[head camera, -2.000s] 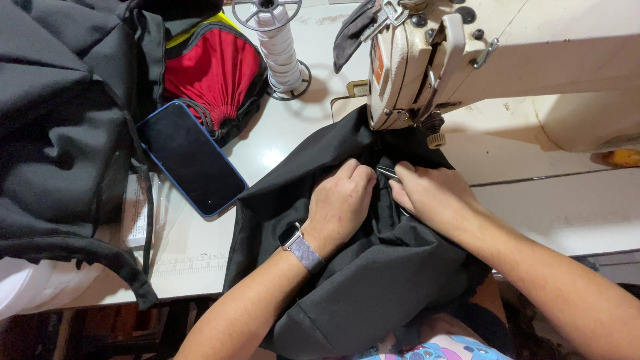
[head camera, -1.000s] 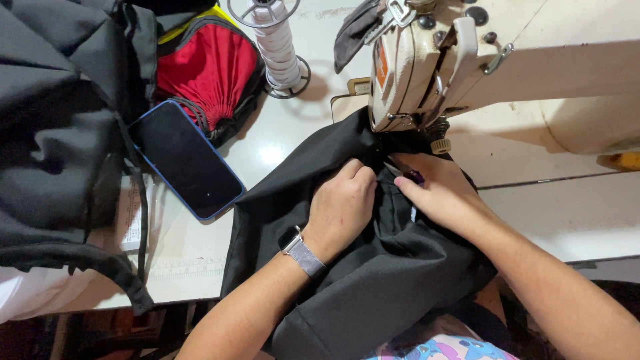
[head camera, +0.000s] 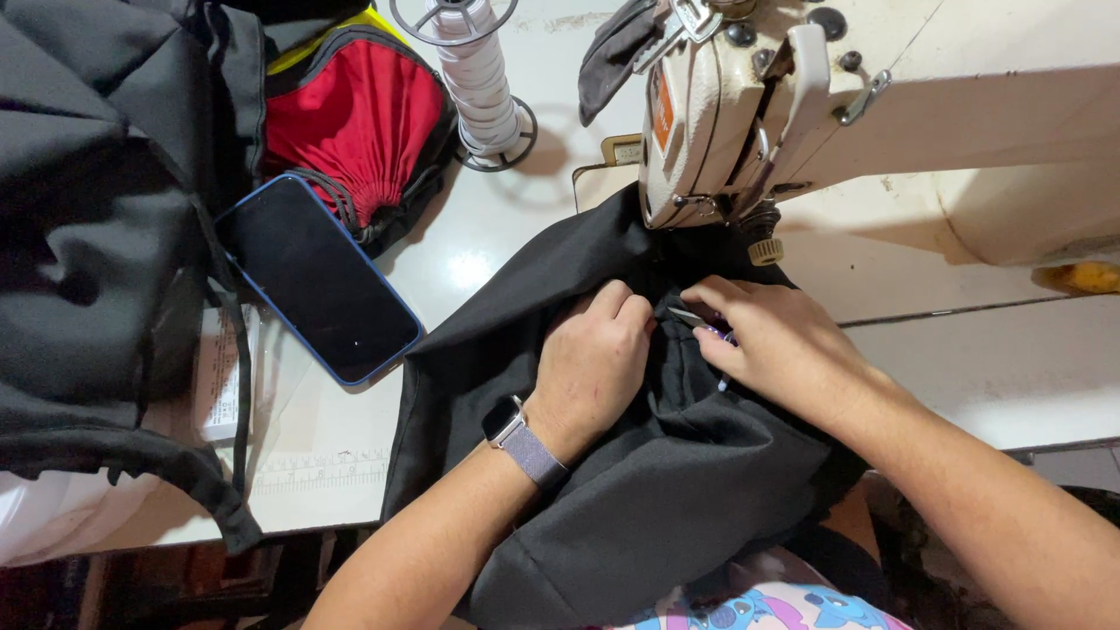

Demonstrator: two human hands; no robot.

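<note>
Black fabric (head camera: 612,490) lies bunched over the table's front edge, its far end beneath the head of a sewing machine (head camera: 700,131). My left hand (head camera: 595,363), with a smartwatch (head camera: 512,429) on the wrist, grips a fold of this fabric. Close by on the right, my right hand (head camera: 761,341) holds a small pair of scissors (head camera: 691,318); the short metal blades point left toward my left hand, and part of the handles is hidden by the fingers. The needle area is hidden behind the machine head.
Left of the fabric lies a phone (head camera: 319,280) with a dark screen, near a red and black drawstring pouch (head camera: 350,114). A spool of white elastic (head camera: 481,87) stands behind. More black fabric (head camera: 87,262) covers the left side. A ruler scale (head camera: 324,472) runs along the front edge.
My right hand has shifted its hold on the scissors, whose blades now show between the hands. My left hand stays on the fabric in about the same place.
</note>
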